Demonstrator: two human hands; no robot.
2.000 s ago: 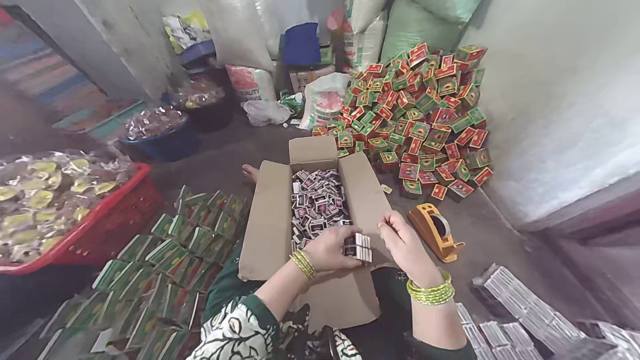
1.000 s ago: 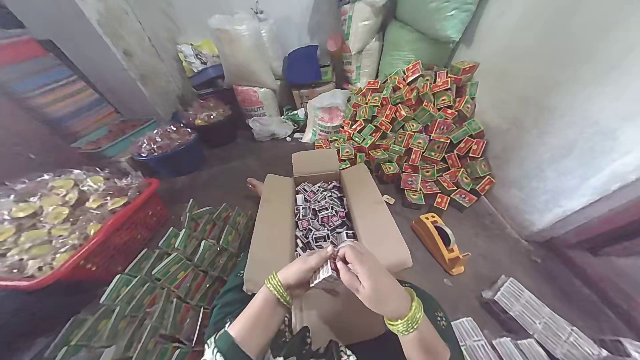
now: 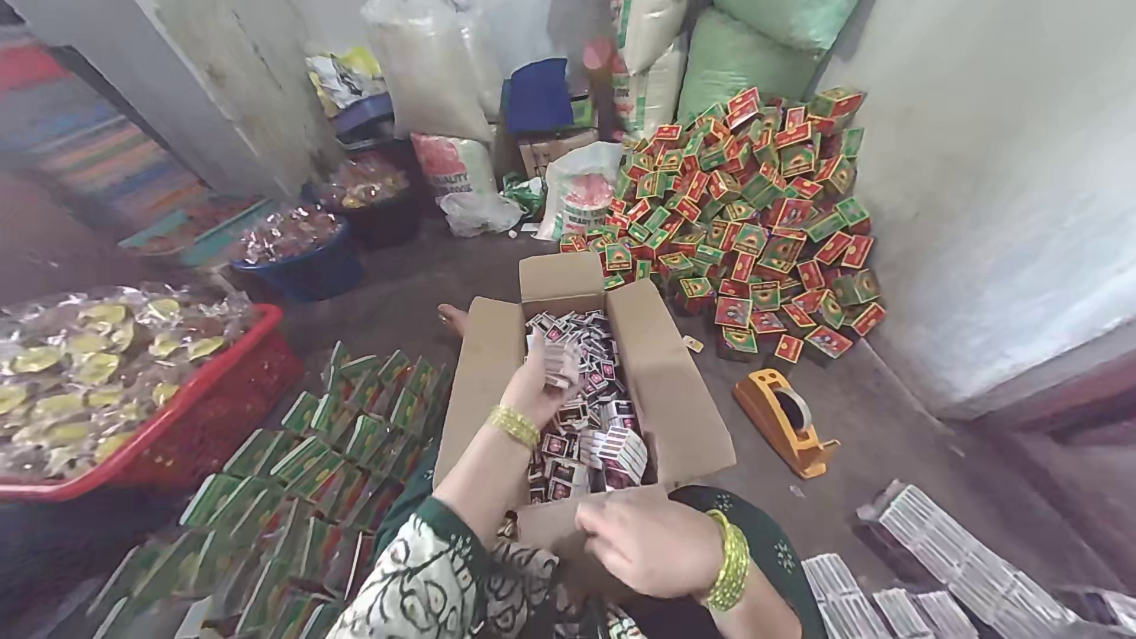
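An open cardboard box (image 3: 683,408) stands between my legs, filled with small printed matchbox-like boxes (image 3: 603,364). My left hand (image 3: 534,382) is over the left part of the box with a small stack of these little boxes (image 3: 559,362) in its fingers. Several more neatly stacked ones (image 3: 623,453) lie at the near end inside. My right hand (image 3: 652,541) hovers at the near flap (image 3: 555,524), fingers curled; whether they hold anything cannot be told. Yellow-green bangles circle both wrists.
A yellow tape dispenser (image 3: 781,422) sits right of the box. Behind it rises a heap of red and green packets (image 3: 754,222). Green packets (image 3: 311,470) stand in rows at left, beside a red basket (image 3: 222,390). White bundles (image 3: 958,550) lie at lower right; sacks (image 3: 581,191) stand behind.
My hands were together around a small stack over the near end of the box. Now they are apart: the left has moved forward over the contents, the right has drawn back to the near flap.
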